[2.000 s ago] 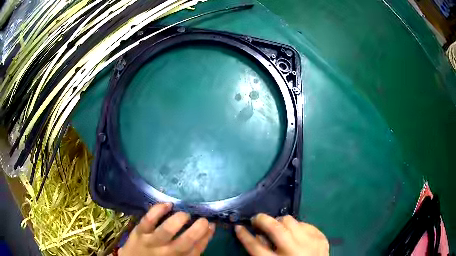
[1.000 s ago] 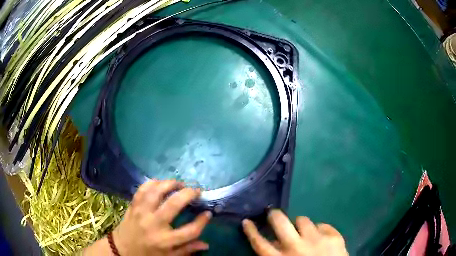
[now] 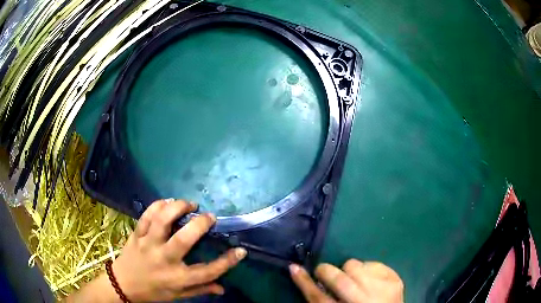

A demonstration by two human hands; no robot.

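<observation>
The black plastic frame (image 3: 276, 218) lies on the green table, slightly turned, its big round hole showing the green surface. My left hand (image 3: 169, 251) rests on the frame's lower edge, thumb and fingers spread over the rim. My right hand (image 3: 350, 284) is at the frame's bottom right corner, its index fingertip touching the lower edge, the other fingers curled; it is partly cut off by the picture's bottom. No separate foam strip can be made out against the black edge under my fingers.
The black and pale yellow strip bundle (image 3: 65, 77) fans out at upper left, close to the frame. A heap of curly yellow liners (image 3: 77, 242) lies at lower left. Black frames (image 3: 495, 266) lie over a pink sheet (image 3: 505, 284) at lower right.
The frame has turned clockwise, its left side rising and its lower right corner shifting left. My left hand has moved left and up onto the rim. The long strip end at the top no longer shows.
</observation>
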